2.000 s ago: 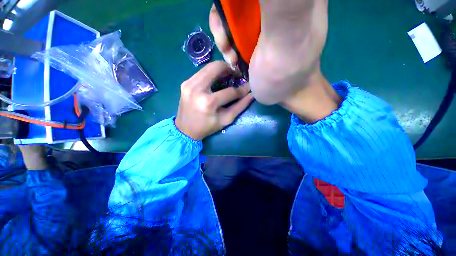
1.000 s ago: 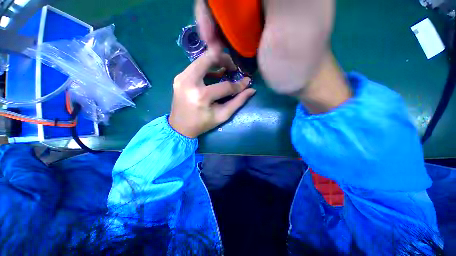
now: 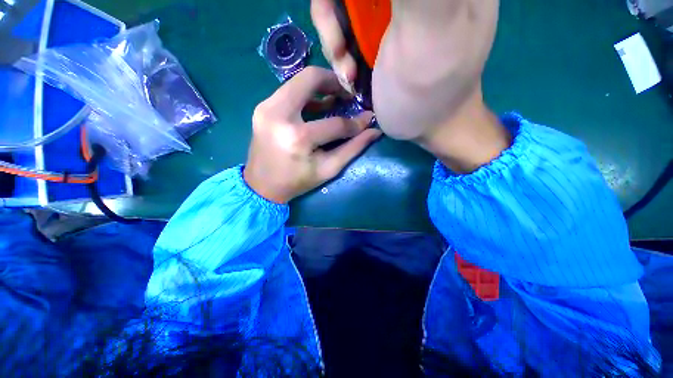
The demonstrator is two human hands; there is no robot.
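My right hand (image 3: 435, 70) is closed around the black and orange electric screwdriver (image 3: 367, 29), held upright at the top centre. Its lower end is at my left fingertips; the tip is hidden by my hands. My left hand (image 3: 295, 136) holds a round unit (image 3: 343, 109) against the green bench, and the fingers cover most of it. A second round unit (image 3: 286, 46), silver and black, lies loose on the bench just beyond my left hand. Any screw is too small or hidden to tell.
A clear plastic bag (image 3: 111, 96) with dark contents lies at the left, over the blue fixture box (image 3: 63, 140). Orange and clear tubes (image 3: 52, 175) run there. A white paper slip (image 3: 637, 63) lies at the right, near a black cord (image 3: 649, 193). The bench edge (image 3: 369, 227) runs in front of me.
My right hand and the screwdriver lifted away slightly, then came back down to the unit. My left hand keeps its hold. The view has shifted a little, moving the bag and box left.
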